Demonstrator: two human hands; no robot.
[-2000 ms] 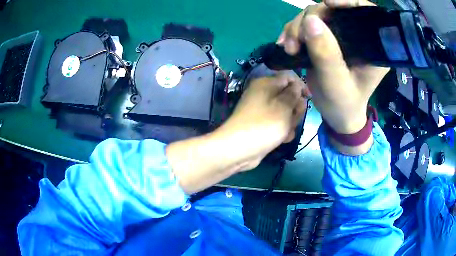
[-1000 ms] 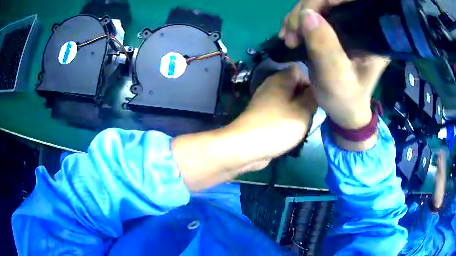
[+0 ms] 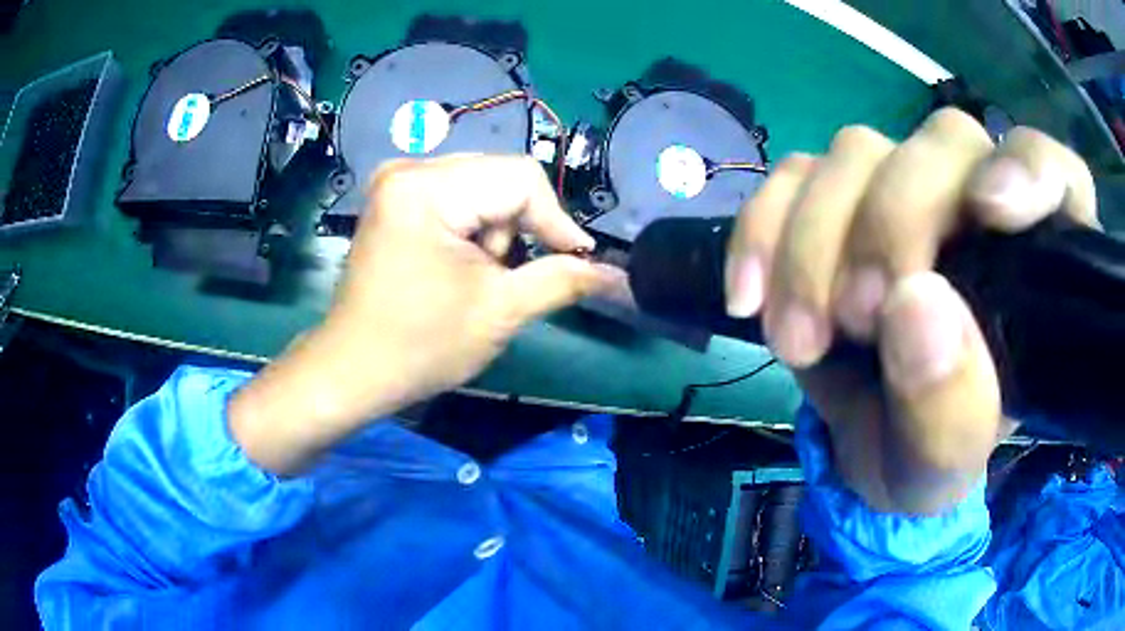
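My right hand [image 3: 882, 271] is wrapped around the black electric screwdriver [image 3: 691, 265], which points left. My left hand [image 3: 432, 265] is raised in front of the middle fan, thumb and index finger pinched at the screwdriver's tip. A small dark thing shows between the fingertips, probably a screw, too small to be sure. The right blower fan [image 3: 635, 150] lies behind the tip, its lower right part hidden by my right hand. The middle blower fan [image 3: 370, 111] and left blower fan [image 3: 234, 148] lie label up, with thin wires.
A clear screw box [image 3: 93, 136] with black grains stands at the far left. The green bench's pale front edge [image 3: 142, 337] curves below my hands. A crate [image 3: 738, 524] with dark parts is below the bench. Another person's blue sleeve [image 3: 1067, 536] shows at lower right.
My left hand has moved left off the right fan and now pinches at the screwdriver tip. The screwdriver has come down and nearer, and the right fan's label is uncovered.
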